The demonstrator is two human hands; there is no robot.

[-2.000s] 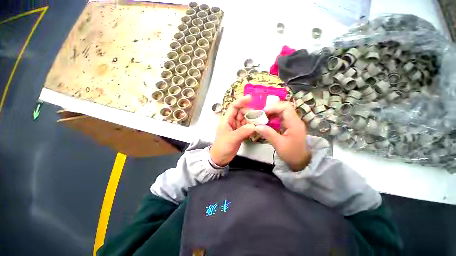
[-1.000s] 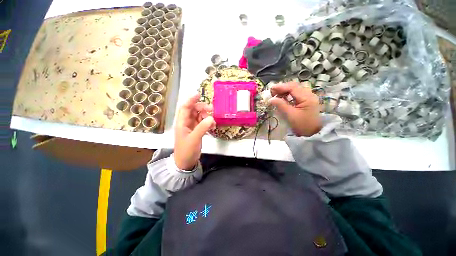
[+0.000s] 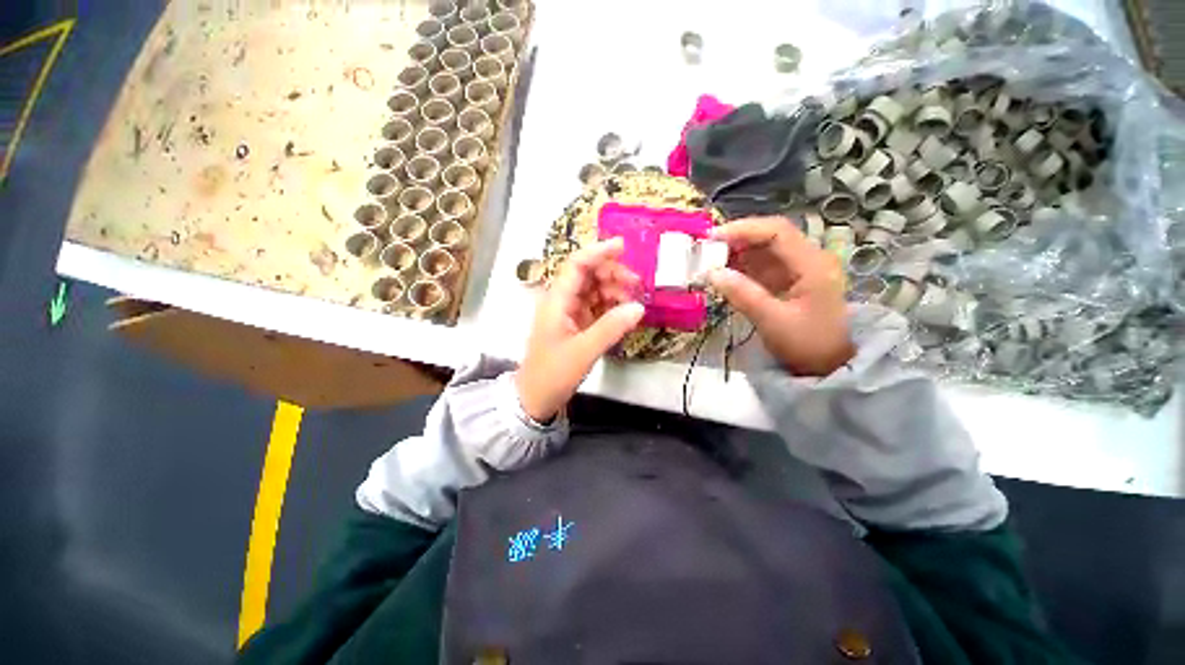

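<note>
The pink block (image 3: pixel 639 224) lies on the mottled round base (image 3: pixel 569 218), with a white pad (image 3: pixel 672 260) on its right part. My right hand (image 3: pixel 793 296) is at the block's right side, thumb and forefinger closed on a small pale ring (image 3: pixel 708 257) beside the pad. The fingers partly hide the ring. My left hand (image 3: pixel 581 331) is at the block's left and lower left edge, fingers curled and apart, with nothing seen in it. Whether it touches the block is hard to tell.
The tan board (image 3: pixel 234 169) at left bears rows of standing rings (image 3: pixel 442 143). A ring heap (image 3: pixel 897 169) lies on clear plastic (image 3: pixel 1059 279) at right. A dark glove (image 3: pixel 754 150) and a few loose rings lie behind the base. A cord (image 3: pixel 689 379) hangs in front.
Both hands held a ring over the block; they then parted. Since then my right hand has brought the pale ring in to the white pad, and my left hand has moved further over the block's edge. The view has shifted.
</note>
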